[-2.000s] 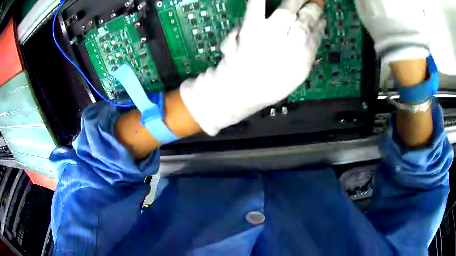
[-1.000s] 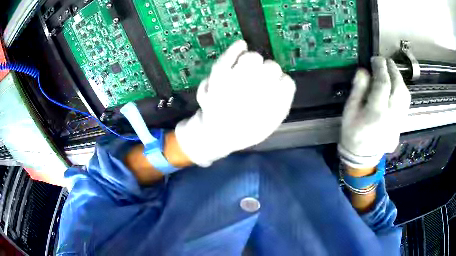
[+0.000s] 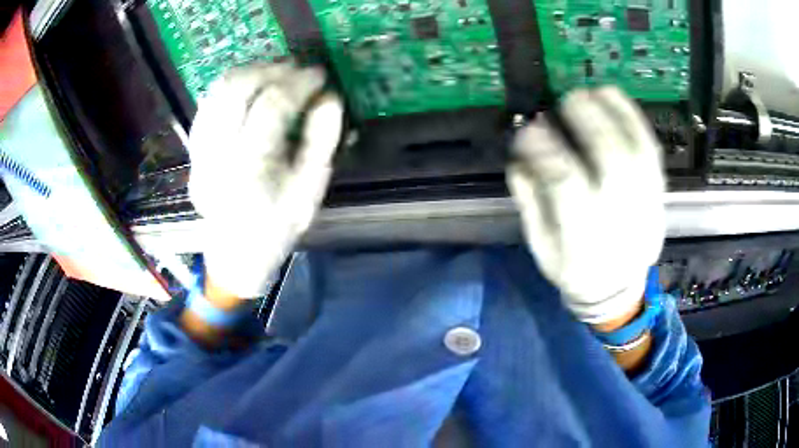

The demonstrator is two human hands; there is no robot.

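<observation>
A black carrier tray (image 3: 429, 144) lies in front of me with three green circuit boards side by side: a left board (image 3: 223, 39), a middle board (image 3: 412, 61) and a right board (image 3: 618, 52). Their far ends are cut off by the top edge. My left hand (image 3: 263, 162), white-gloved and blurred, is over the tray's near left part, fingers bent near a clip. My right hand (image 3: 591, 197), white-gloved, is over the near edge below the right board, fingertips by another clip. I cannot tell if either hand grips anything.
A pale metal rail (image 3: 420, 226) runs along the tray's near side. A metal bracket (image 3: 752, 109) stands on the rail at the right. A dark box (image 3: 731, 271) holding small parts is below the rail at right. A pale green mat (image 3: 70, 188) and red sheet are at left.
My left hand has moved left, from below the middle board to the left board's near end. My right hand has moved slightly left. The tray has shifted right in view.
</observation>
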